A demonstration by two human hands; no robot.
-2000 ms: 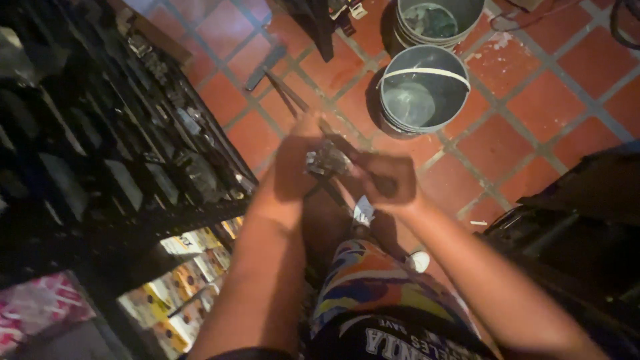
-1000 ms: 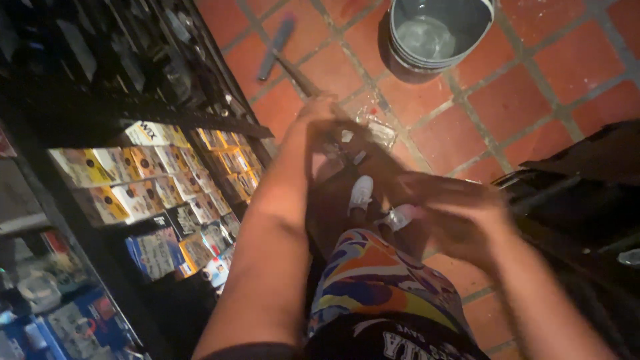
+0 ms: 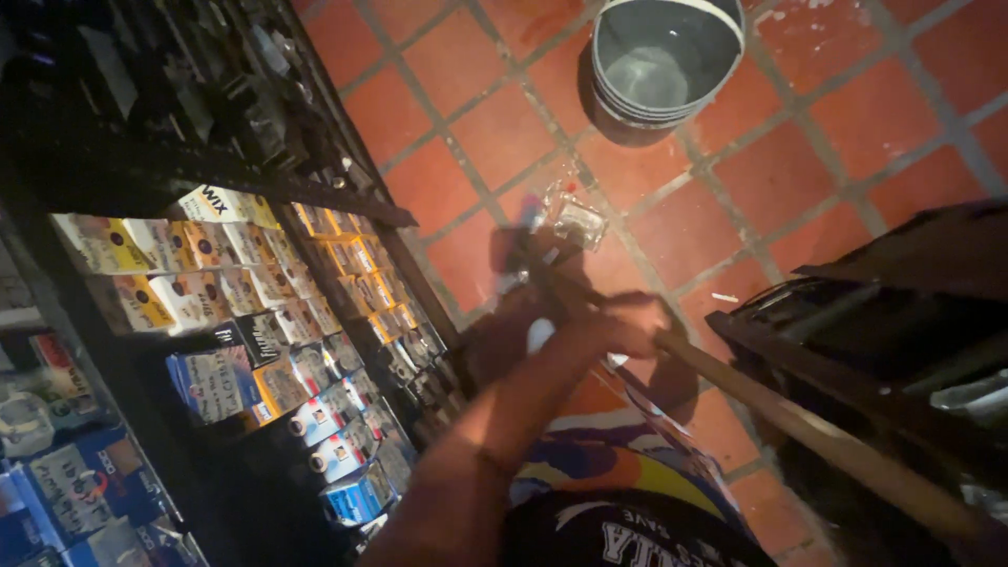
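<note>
My left hand (image 3: 634, 323) is closed around a long wooden pole (image 3: 787, 409), which slants from the lower right up toward the floor at the centre. The pole's far end is blurred, and I cannot tell what is fixed to it. Just beyond that end, crumpled clear plastic packaging (image 3: 579, 223) lies on the tiles with small bits around it. My right hand is out of view. A grey bucket (image 3: 665, 67) with a pale handle stands past the packaging, and its inside shows a pale bottom.
Dark shelving with rows of small boxes (image 3: 209, 295) runs along the left. A dark rack (image 3: 866, 339) holding plastic-wrapped things stands at the right. A small white scrap (image 3: 724, 298) lies on the terracotta tile floor (image 3: 677, 220). My white shoe (image 3: 540, 335) is below the packaging.
The pole now slants to the lower right, with its far end by the packaging; earlier it reached to the upper left. My right hand has left the view.
</note>
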